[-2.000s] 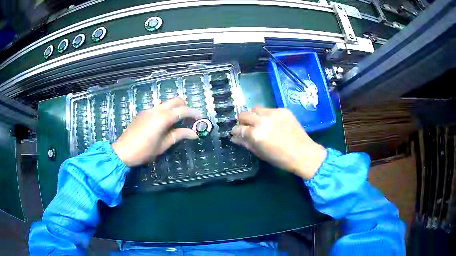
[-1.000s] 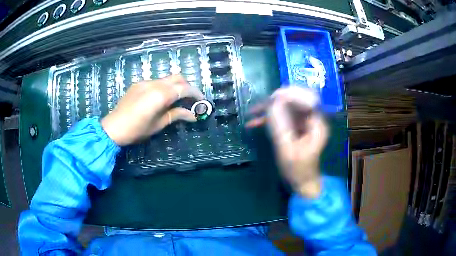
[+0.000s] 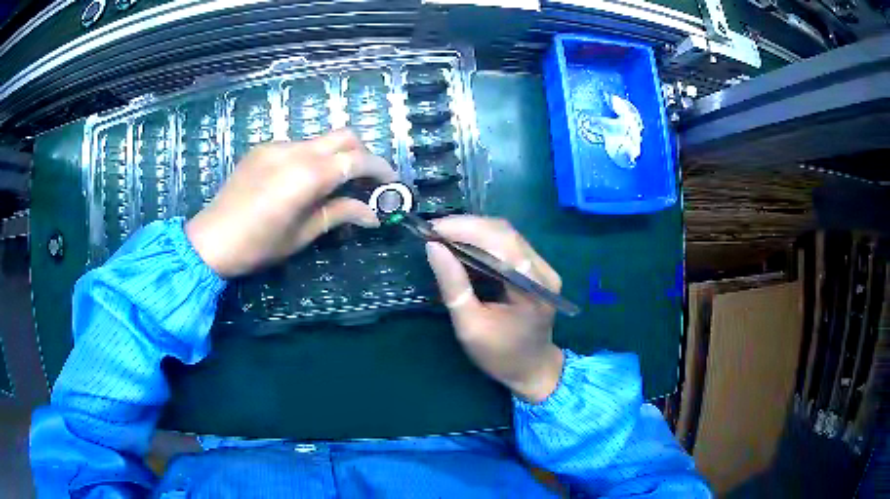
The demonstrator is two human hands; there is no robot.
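My left hand [image 3: 298, 200] holds a round unit [image 3: 391, 201] between thumb and finger above the clear tray. The unit has a white ring, a grey centre and a green edge. My right hand [image 3: 496, 290] holds dark tweezers [image 3: 488, 261] like a pen, with the tips at the unit's green lower edge. Whether the tips touch or grip anything is too small to tell. The clear tray [image 3: 256, 115] lies under my hands. Its right column holds dark parts [image 3: 432, 109], and the other visible pockets look glassy.
A blue bin [image 3: 569, 146] with a crumpled pale heap [image 3: 621, 131] stands right of the tray. A small round part [image 3: 56, 246] lies on the green bench at the left. The conveyor rails [image 3: 322, 21] run behind. Cardboard sheets [image 3: 747, 361] stand right of the bench.
My right hand went from the tray's right column towards the bin and back to the unit, now with the tweezers that lay in the bin. The left hand still holds the unit. The view has shifted.
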